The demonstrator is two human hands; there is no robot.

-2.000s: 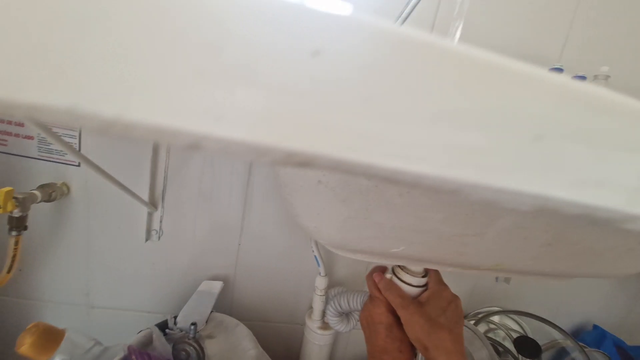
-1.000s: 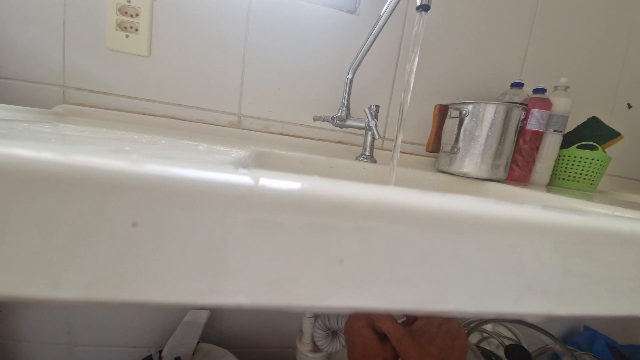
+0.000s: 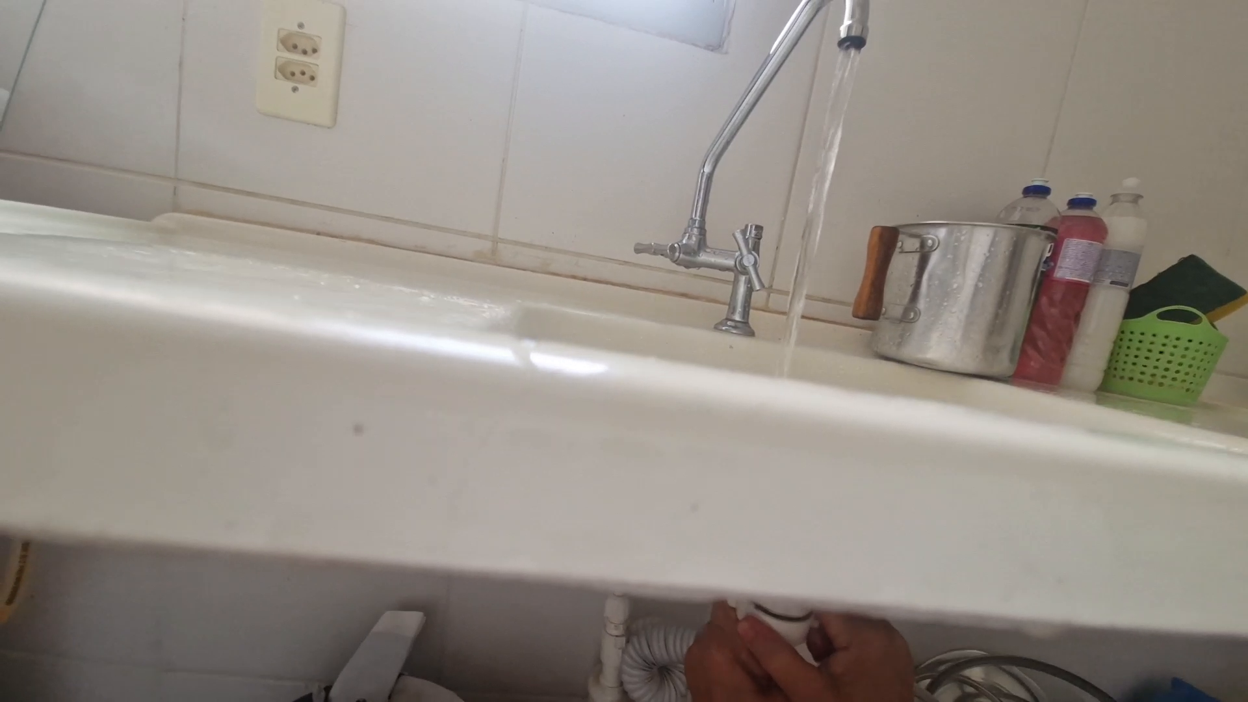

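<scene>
Under the front edge of a white sink (image 3: 604,468), my left hand (image 3: 726,658) and my right hand (image 3: 858,658) are wrapped around a white plastic drain fitting (image 3: 783,624) with a dark ring near its top. The hands are side by side, and their lower parts are cut off by the frame. A grey corrugated drain hose (image 3: 655,663) curves just left of them, beside a white pipe (image 3: 612,639). Above the sink, water (image 3: 819,185) runs from the spout of a chrome faucet (image 3: 736,263) into the basin, whose bottom is hidden.
An aluminium pot (image 3: 965,302) with a wooden handle stands on the sink top, beside several bottles (image 3: 1072,283) and a green basket (image 3: 1165,356) with a sponge (image 3: 1185,297). A wall outlet (image 3: 300,60) is at upper left. Below are coiled tubing (image 3: 985,673) and a white lever-like part (image 3: 375,658).
The view has risen from beneath the sink to include its top, where running water now shows. Both hands remain at the drain fitting, which was hidden one second ago.
</scene>
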